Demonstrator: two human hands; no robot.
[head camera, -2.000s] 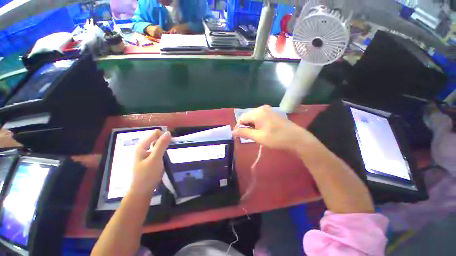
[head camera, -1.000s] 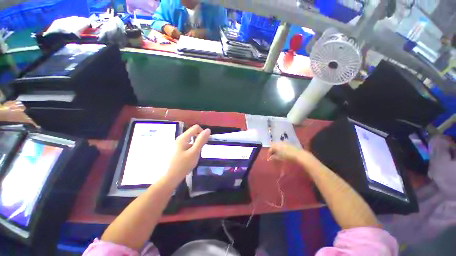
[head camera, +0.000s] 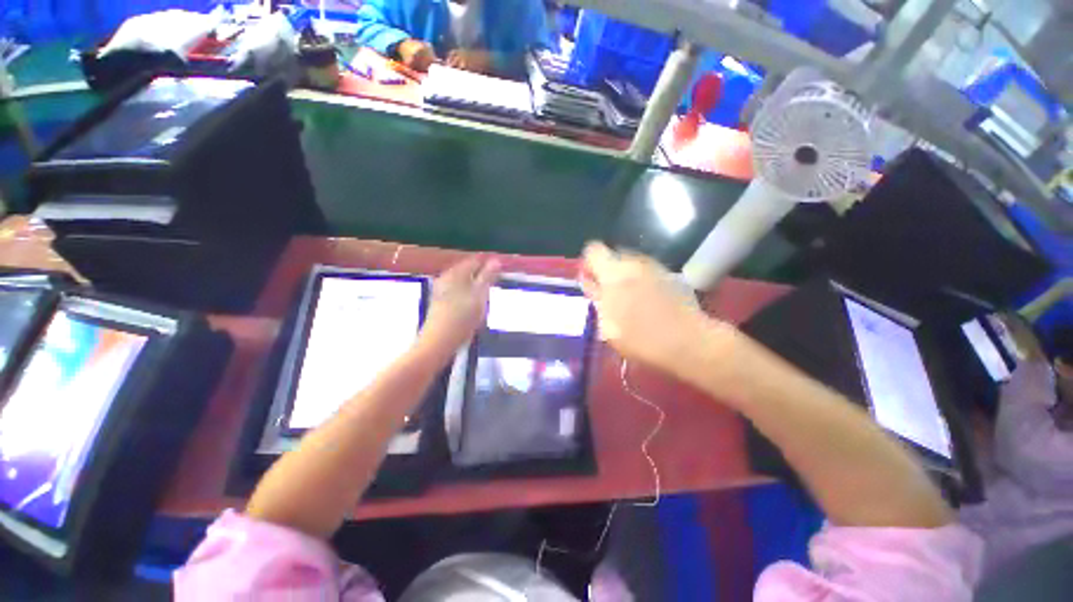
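Note:
A tablet with a dark screen, a small live picture and a white band lies in its black foam tray in front of me. My left hand is at its upper left corner; its fingers are bent and I cannot tell whether they grip it. My right hand is near the upper right corner, fingers together and blurred; a thin white cable hangs below it. Whether it holds the cable is hidden. A second tablet with a white screen lies in a tray to the left.
Stacked black trays stand at far left, above a tablet with a colourful screen. A tablet on black trays is at right. A white fan stands beyond the bench, near the green belt. Another person's blue sleeve shows opposite.
The dark-screen tablet, tilted up before, now lies flat in its tray. My right hand has moved up and left, from over the paper to near the tablet's upper right corner.

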